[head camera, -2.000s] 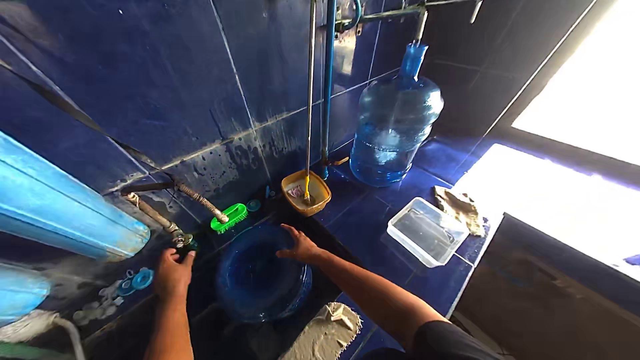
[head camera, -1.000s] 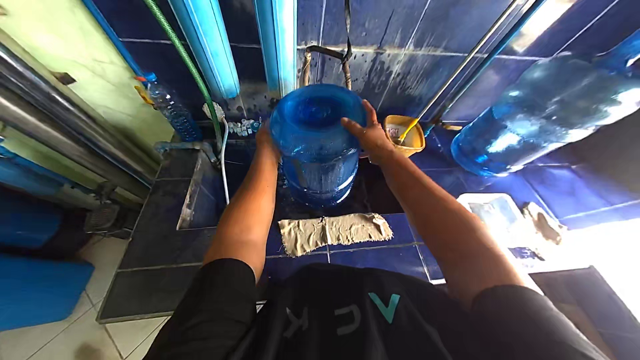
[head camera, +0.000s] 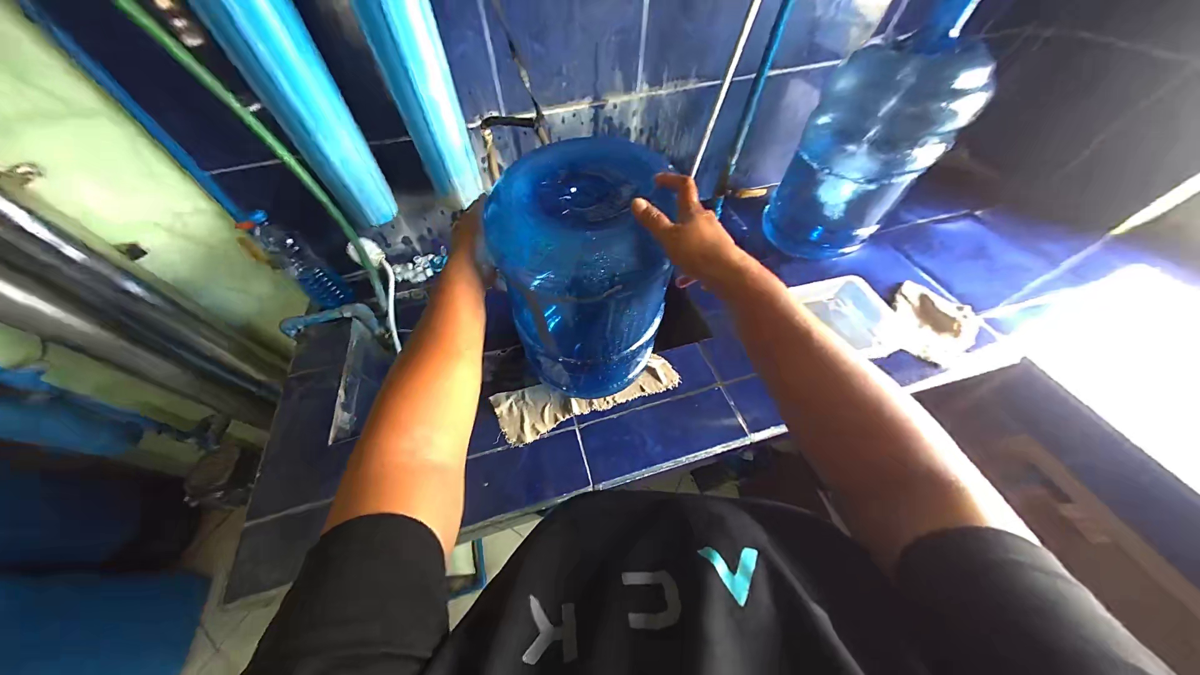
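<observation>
A large clear blue plastic water jug stands upside down between my hands, its flat base facing up. My left hand is pressed to its left side, mostly hidden behind it. On the upper right side rests my right hand, fingers spread over the base rim. The jug's neck is out of sight. Under the jug's near side, a beige cloth lies on the blue tiled ledge.
Another large water jug stands upright at the back right. Near it are a clear plastic tray and a crumpled cloth. Blue pipes rise behind. A small plastic bottle and a pipe fitting are at left.
Two seconds ago the jug sat lower, with my left hand away from it by the tap. Now both hands are on it, and it has come toward me over the cloth. The view has shifted.
</observation>
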